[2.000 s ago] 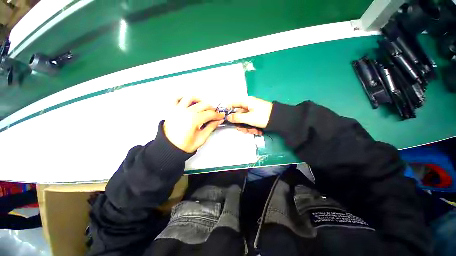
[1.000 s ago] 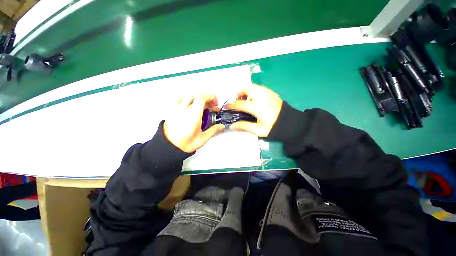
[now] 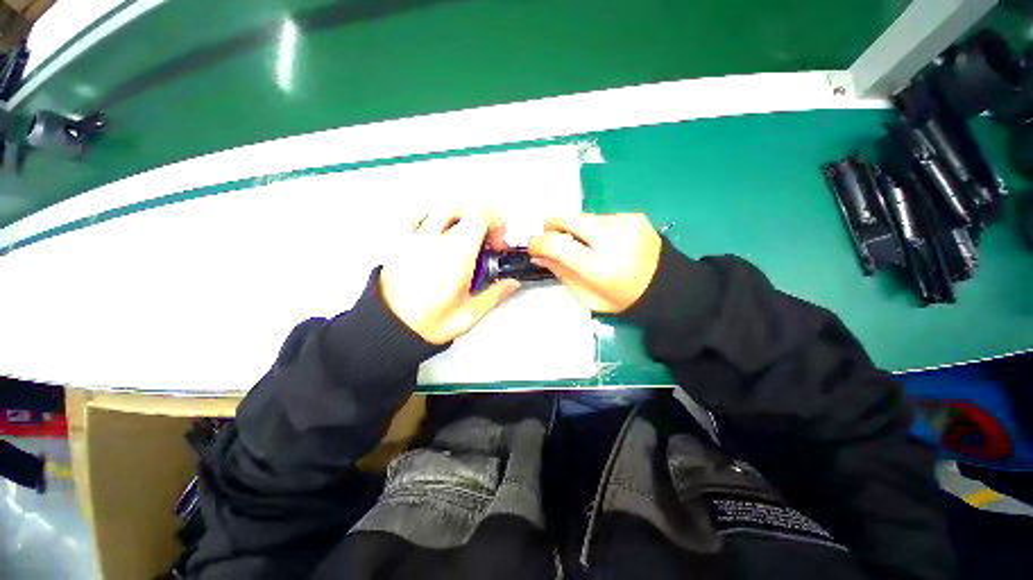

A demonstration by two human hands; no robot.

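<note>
A small black-and-purple appliance (image 3: 515, 265) is held between my hands over the white sheet (image 3: 283, 283), its purple edge to the left and its black handle to the right. My left hand (image 3: 444, 272) is bare and grips the purple end, covering most of it. My right hand (image 3: 600, 258) is bare, with fingertips on the handle's upper side, covering its right end. A thin dark tip shows just beyond my right hand. Small parts between the fingertips are too small to tell.
Black handle shells (image 3: 906, 215) lie in a pile on the green bench at right, with black barrel housings (image 3: 981, 70) behind. A part-built unit (image 3: 57, 133) lies on the green belt (image 3: 453, 57) at far left. A white rail (image 3: 374, 134) separates belt and bench. A carton (image 3: 136, 476) holds black parts.
The appliance's inside, widely visible a second ago, is now more covered by my right fingers. The unit on the belt has shifted left in view.
</note>
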